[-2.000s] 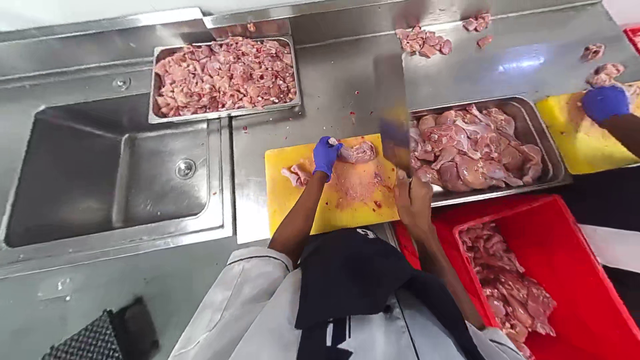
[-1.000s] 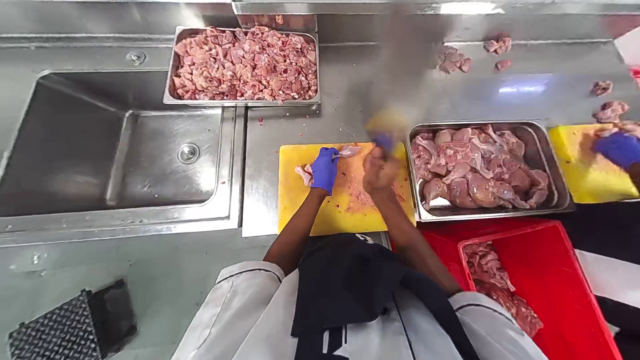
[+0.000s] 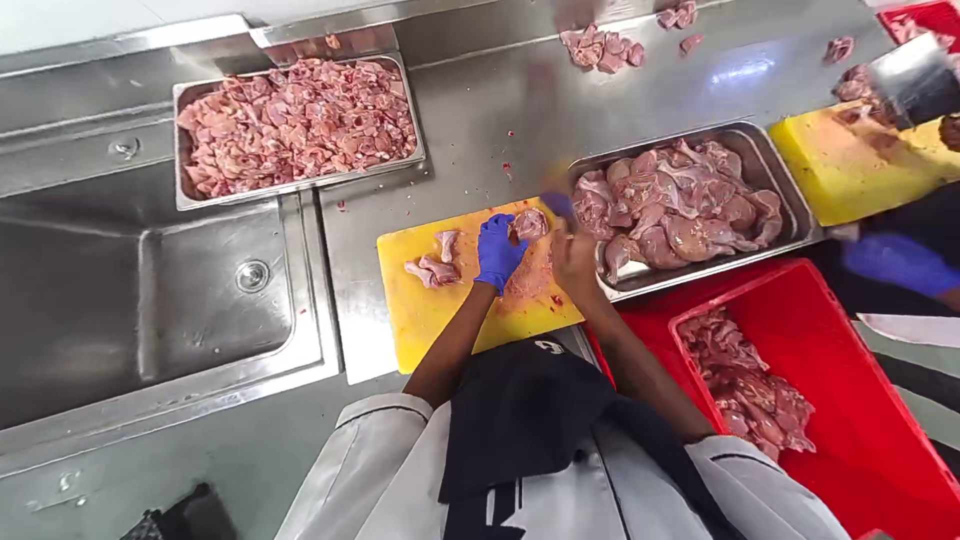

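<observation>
My left hand (image 3: 498, 253), in a blue glove, lies on a yellow cutting board (image 3: 431, 330) with its fingertips around a raw chicken piece (image 3: 531, 224). Just right of it, my bare right hand (image 3: 574, 262) is closed on the handle of a blurred large blade, probably a cleaver (image 3: 551, 112), raised above the board. The handle area looks blue and yellow but is smeared by motion. Several small cut chicken pieces (image 3: 436, 271) lie on the board left of my gloved hand. Red scraps dot the board's right part.
A steel tray (image 3: 411, 127) of chopped meat stands back left, above a sink (image 3: 217, 300). Right of the board are a steel tray (image 3: 799, 202) of chicken legs and, nearer me, a red crate (image 3: 862, 405) of meat. A co-worker's gloved hand (image 3: 900, 262), cleaver (image 3: 911, 75) and yellow board (image 3: 832, 161) are at far right.
A second ago my left hand held a narrow leg piece; now it is on a rounded piece, and more cut pieces show at the board's left. The co-worker's gloved hand has moved nearer their body.
</observation>
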